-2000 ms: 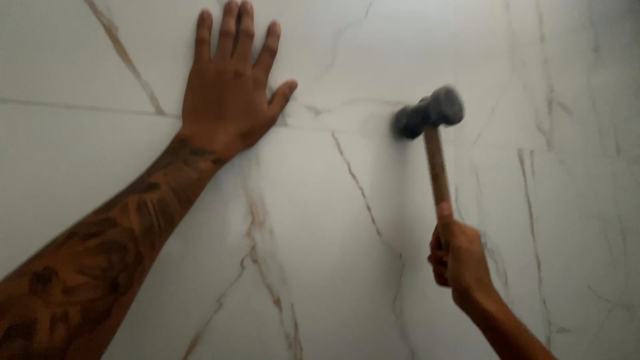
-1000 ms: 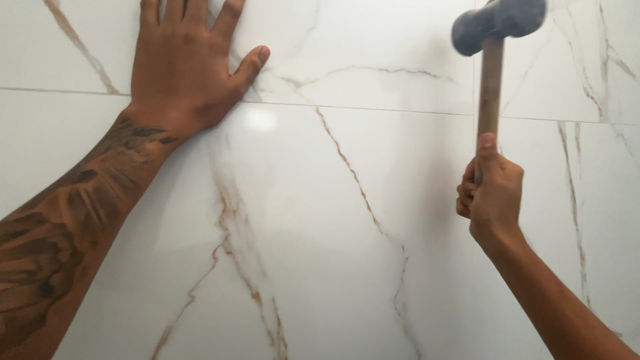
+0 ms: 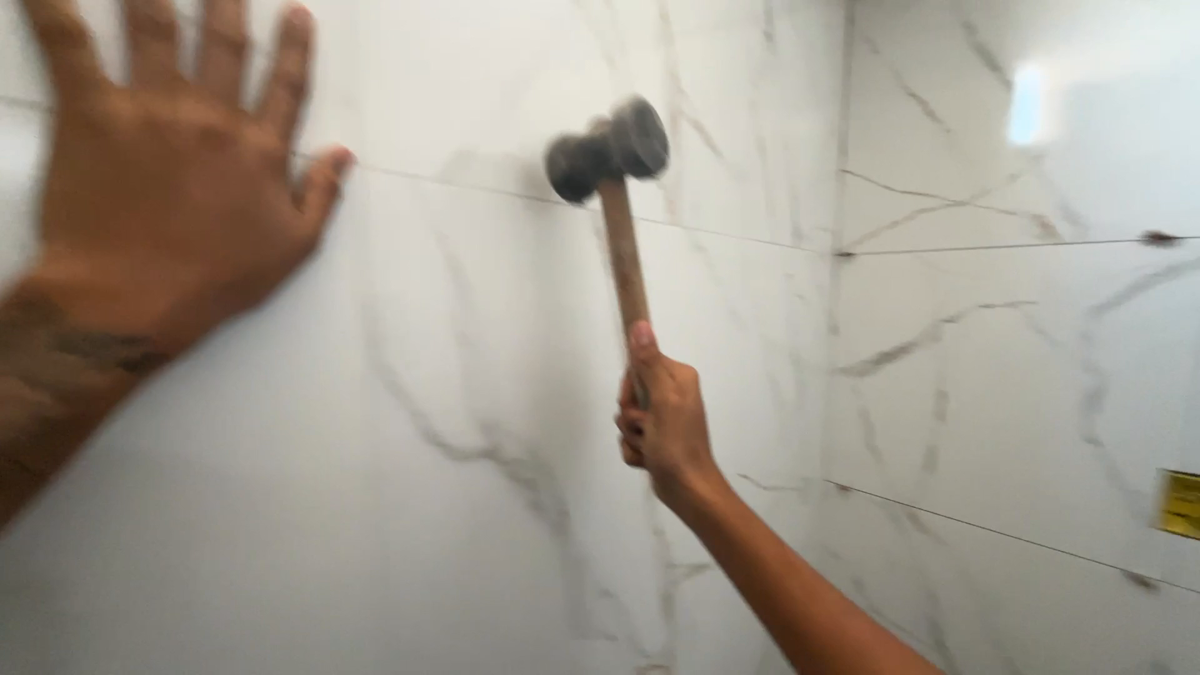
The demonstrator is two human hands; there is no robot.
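Note:
My left hand lies flat with fingers spread on the white marble-look wall tiles, at the upper left, its thumb by a thin horizontal joint. In my right hand is the wooden handle of a rubber mallet, held upright near the middle of the view. The mallet's dark double-faced head is blurred and stands over the joint line; whether it touches the tile I cannot tell. A soft shadow falls on the tiles beside the handle.
The tiled wall meets a second tiled wall in a vertical corner on the right. Brownish spots sit along that wall's joints. A yellow piece is at the right edge, and a bright reflection shines higher up.
The view has swung right, bringing the corner and second wall into sight. My left hand remains spread on the tiles, and my right hand still holds the mallet.

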